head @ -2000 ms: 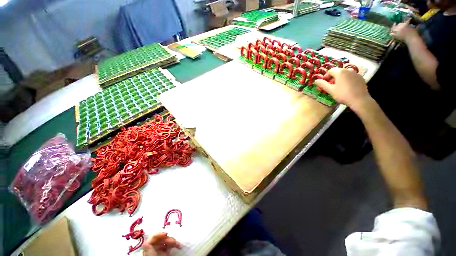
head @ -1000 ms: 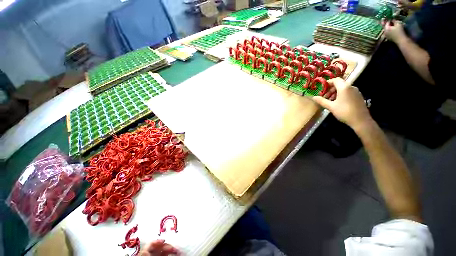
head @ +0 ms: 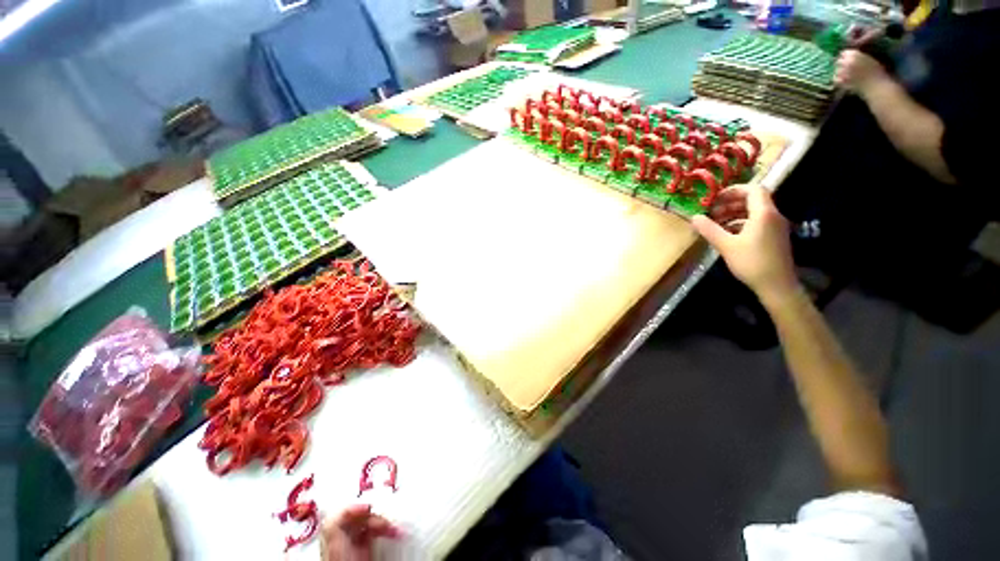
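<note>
Finished green assemblies with upright red arches [head: 631, 159] stand in rows on the far end of a cardboard sheet [head: 526, 263]. My right hand [head: 751, 236] is at their near right corner, thumb at the front edge and fingers curved at the side. Red shows between the fingers; whether it grips a piece is unclear. My left hand [head: 360, 535] is blurred and partly cut off by the bottom edge, just below a single red C-shaped part [head: 378, 474] and beside some loose red parts [head: 296, 513]. Whether it holds anything is unclear.
A loose pile of red parts [head: 307, 351] lies on the white mat [head: 428, 438], beside a clear bag of red parts [head: 115, 400]. Bare green blocks [head: 263, 241] lie behind. A layered stack [head: 768, 71] stands far right, near another person's hand [head: 861, 71].
My right hand has moved from on top of the near-corner arches to the rows' outer corner. The corner block has shifted into line with the rows. My left hand stays low at the bottom edge.
</note>
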